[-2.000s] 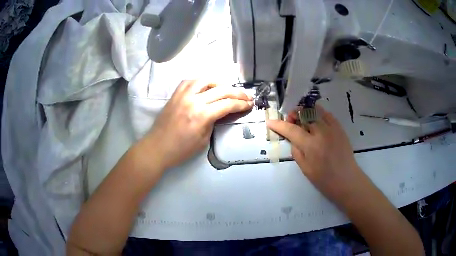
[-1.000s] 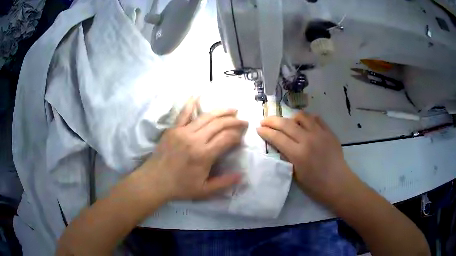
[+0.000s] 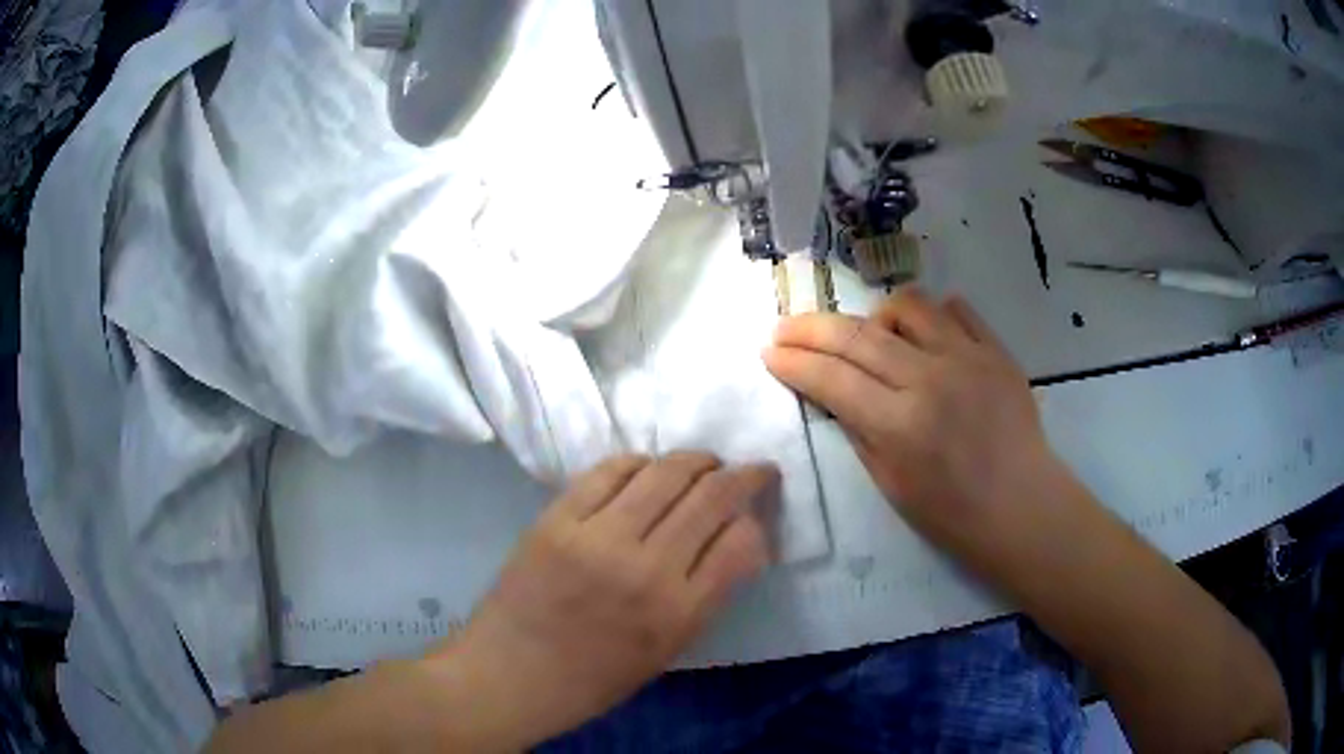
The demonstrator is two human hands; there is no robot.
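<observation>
A pale grey-white garment [image 3: 324,295] is draped over the white table left of the needle, with a flat end [image 3: 722,383] lying in front of the presser foot [image 3: 759,233]. My left hand [image 3: 634,567] lies on the near part of this flat end, fingers bent and pressing on the cloth. My right hand [image 3: 914,390] has its fingertips on the cloth's right edge, just in front of the foot and beside the yellowish guide strip [image 3: 784,287]. Its fingers hide part of the strip and the edge.
The machine head [image 3: 1150,74] stands at the upper right, and the grey lamp [image 3: 457,67] hangs at the upper left. Thread snips [image 3: 1123,173], a white-handled thin metal tool [image 3: 1201,283] and a dark-red stick [image 3: 1297,327] lie at the right. A ruler scale [image 3: 369,623] runs along the table's front edge.
The garment's end now lies in front of the foot, over the bed cover seen earlier. My left hand has moved down toward the table's front edge. My right hand stays near the strip.
</observation>
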